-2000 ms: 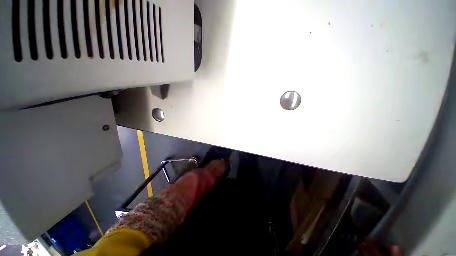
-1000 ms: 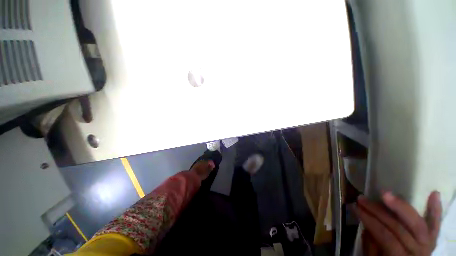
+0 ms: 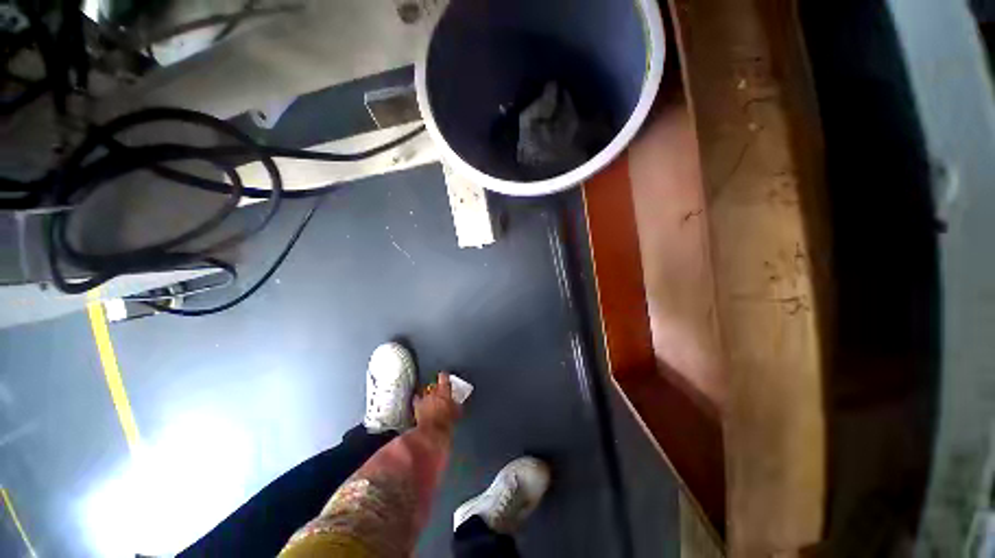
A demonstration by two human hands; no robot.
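Observation:
My left hand [image 3: 436, 408] reaches down near the floor between two white shoes. The arm wears a pink floral sleeve with a yellow band. The fingers are closed around a small white piece [image 3: 460, 388] that sticks out beyond the fingertips. Whether it is paper or cloth I cannot tell. My right hand is out of the picture.
A round bin [image 3: 543, 187] with a pale rim and a crumpled thing inside stands ahead. Black cables [image 3: 164, 262] hang at the left. An open cardboard box [image 3: 764, 327] stands at the right. Yellow lines [image 3: 115, 381] cross the grey floor [image 3: 327, 283].
The view has dropped from the white tabletop to the floor below. My left hand now shows with a white piece by a shoe. My right hand, at the right edge before, has left the picture.

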